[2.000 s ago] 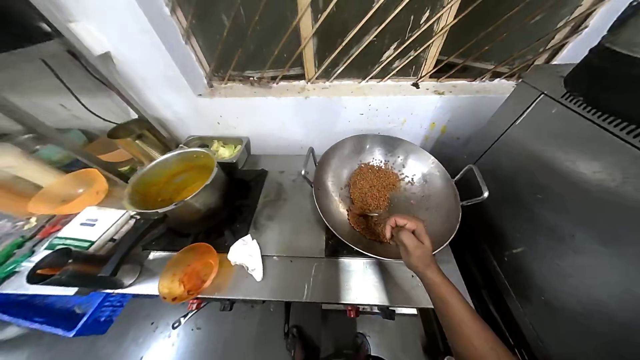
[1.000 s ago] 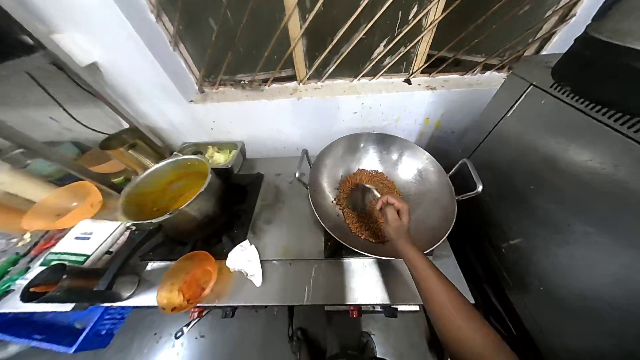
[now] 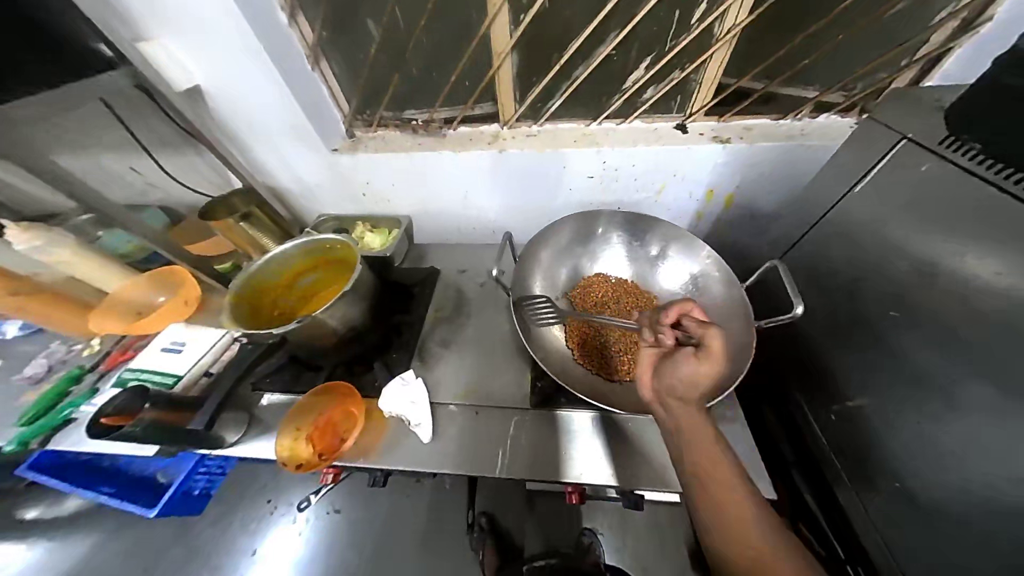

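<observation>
My right hand grips the handle of a slotted metal spatula over the right part of a large steel wok. The spatula's slotted head points left, near the wok's left inner wall. Small brown seeds or grains lie heaped in the wok's bottom, and the spatula's shaft crosses above them. The wok has two loop handles and stands on the steel stove counter. My left hand is not in view.
Left of the wok stand a pot of yellow-orange food, a metal tray with pale green pieces, an orange bowl and a crumpled white cloth or paper. A blue crate is lower left. A steel cabinet borders the right.
The spatula's head was down among the grains a second ago and is now at the wok's left side. The grains lie in a differently shaped heap.
</observation>
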